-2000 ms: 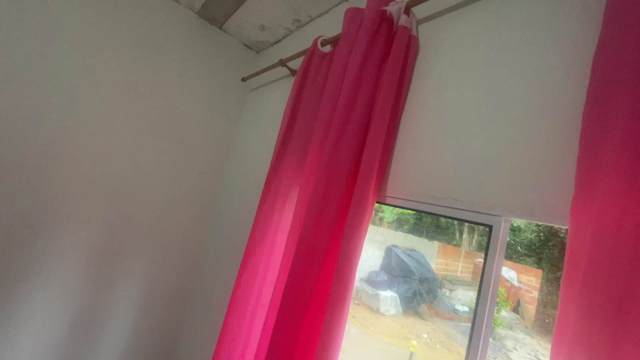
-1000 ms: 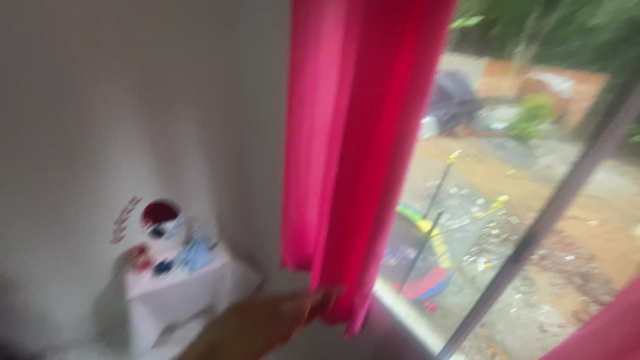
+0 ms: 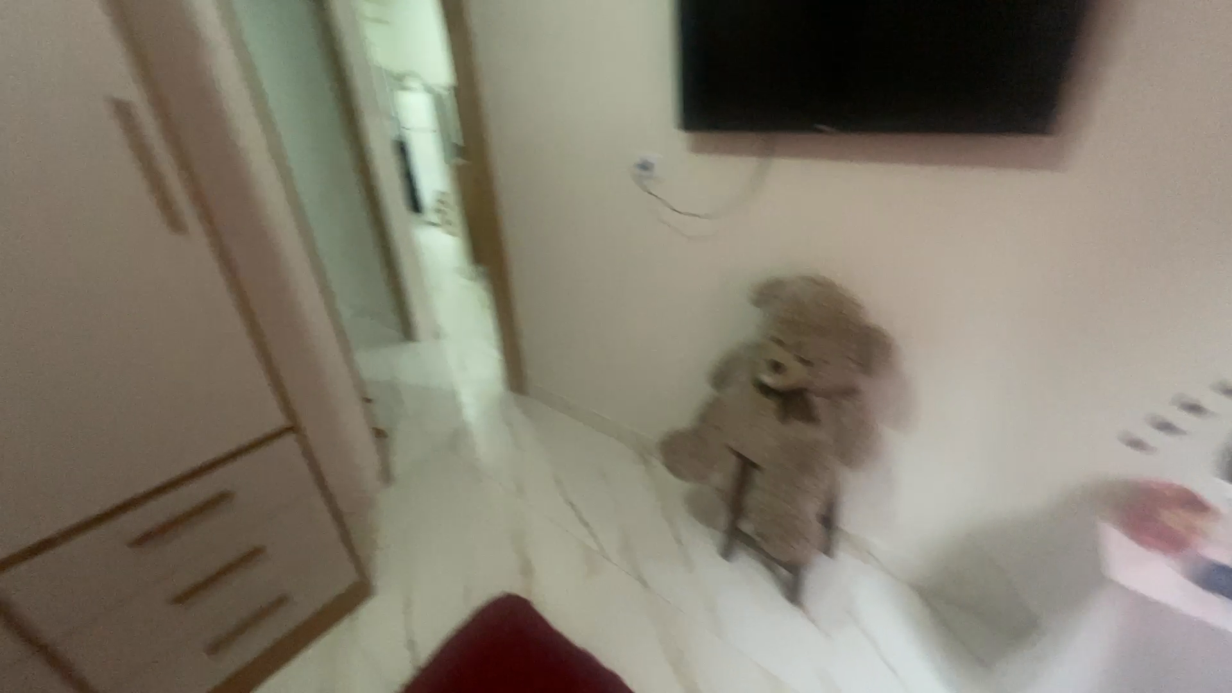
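Note:
Neither my left hand nor my right hand shows in the head view. A large beige teddy bear (image 3: 804,414) with a dark bow sits on a dark-legged seat against the wall. Above it hangs a black television (image 3: 881,63), its cable running to a wall socket (image 3: 645,167). Something dark red (image 3: 520,650), too blurred to name, rises from the bottom edge. At the far right, a cloth-covered table (image 3: 1145,573) bears a reddish thing (image 3: 1165,515).
A wardrobe (image 3: 125,318) with several drawers (image 3: 192,558) takes up the left side. Beyond it, a doorway (image 3: 433,241) leads to a bright room. The floor (image 3: 462,539) has glossy, marble-look tiles.
The view has swung away from the pink curtain and window to the wardrobe, doorway and teddy bear. A blurred hand near the curtain one second ago is out of view now.

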